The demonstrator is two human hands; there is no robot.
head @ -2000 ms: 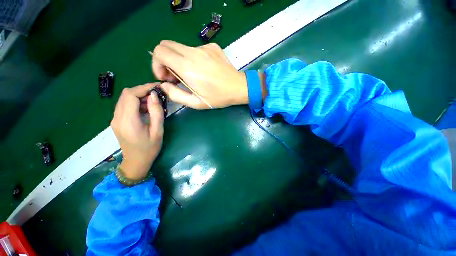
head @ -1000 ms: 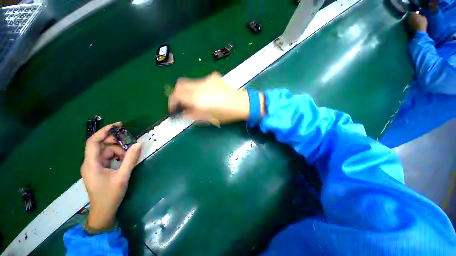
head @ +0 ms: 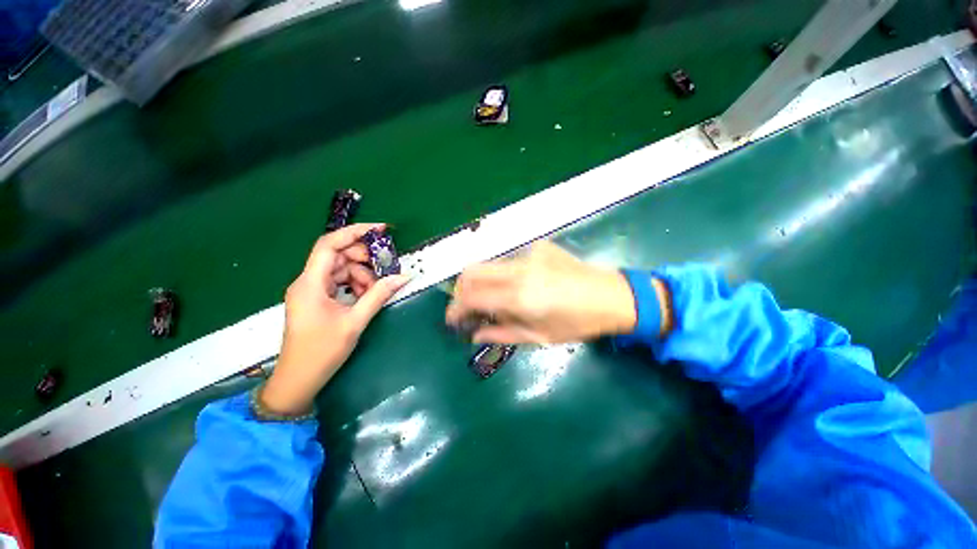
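My left hand holds a small dark electronic module between thumb and fingers, over the white rail. The module has a pale centre. My right hand is blurred, with curled fingers, over the green mat on the near side of the rail. Another dark module shows just below its fingers; whether the hand touches it or it rests on the mat is unclear. The thin stick cannot be made out clearly.
Several modules lie on the green belt, one just beyond my left fingertips. A pale post rises from the rail at right. A grey tray is at upper left, a red bin at the lower left edge.
The view has shifted. My right hand has moved from over the rail to the mat side. A module near it on the belt is gone from there; one now shows below its fingers.
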